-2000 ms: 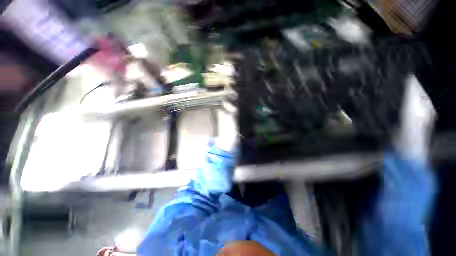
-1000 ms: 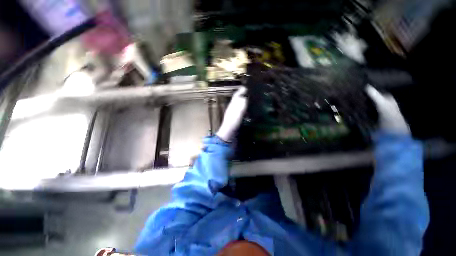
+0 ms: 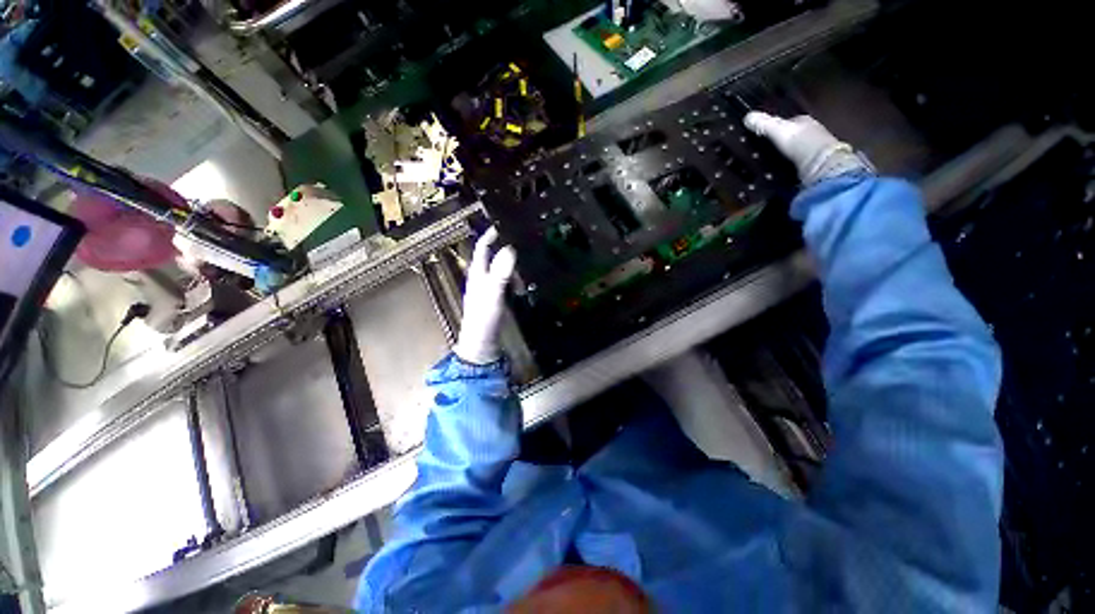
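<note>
A black studded pallet cover (image 3: 636, 180) with cutouts lies over a black carrier (image 3: 576, 333) on the conveyor in front of me. Green circuit board (image 3: 615, 278) shows along the cover's near edge and through its cutouts. My gloved left hand (image 3: 486, 294) is at the left edge of the cover, fingers pointing away from me. My gloved right hand (image 3: 799, 146) holds the cover's far right corner. The undersides of both hands' grips are hidden.
Beyond the conveyor rail (image 3: 672, 321) are a bin of pale metal brackets (image 3: 411, 164), a bin of black-and-yellow parts (image 3: 507, 106), a yellow stick (image 3: 579, 96) and a sample board (image 3: 624, 46). A control box (image 3: 303, 214) and pink fan (image 3: 126, 226) stand left. More studded black plates (image 3: 1033, 312) are at right.
The view has turned and sharpened. The cover, blurred between both hands before, now lies over the carrier. Both hands remain at its sides, the right one now at the far corner.
</note>
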